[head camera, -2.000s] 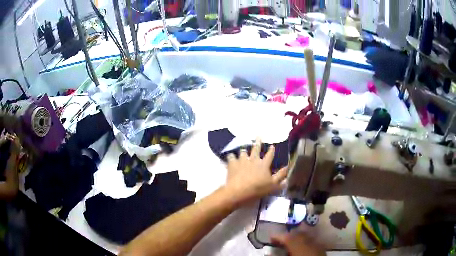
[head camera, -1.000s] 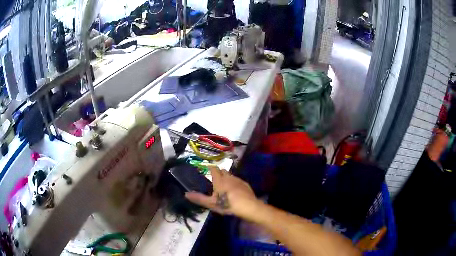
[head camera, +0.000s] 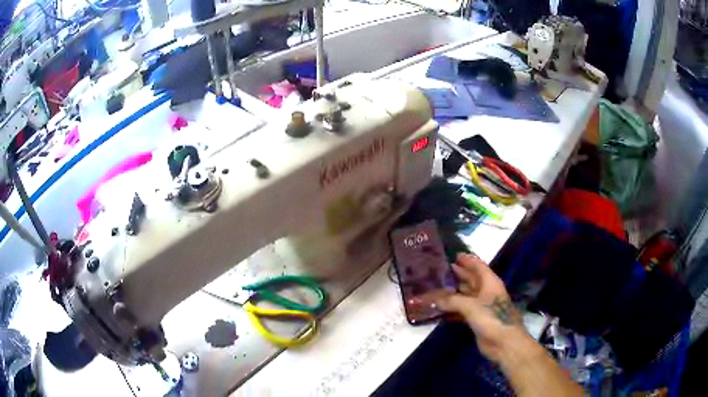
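Note:
A smartphone (head camera: 423, 267) with a lit screen showing the time is held upright, slightly tilted, at the table's front edge. My right hand (head camera: 477, 306) grips its lower right side, thumb over the lower screen. My left hand is not in view. The cream Kawasaki sewing machine (head camera: 264, 194) lies to the left of the phone. Snips with yellow and green handles (head camera: 287, 310) lie below its arm. A shaggy black tuft (head camera: 435, 205) is behind the phone.
Red- and yellow-handled scissors (head camera: 501, 180) lie at the machine's right end. Dark flat pieces (head camera: 504, 97) and another machine head (head camera: 557, 46) are farther back. A blue-edged white trough (head camera: 116, 143) runs behind. Dark cloth (head camera: 613, 271) and a green sack (head camera: 625, 147) are at right.
The view has swung right from the needle area, then partly back. My right hand has taken hold of the phone from beside the black tuft, and its screen is now lit. My left hand has left view.

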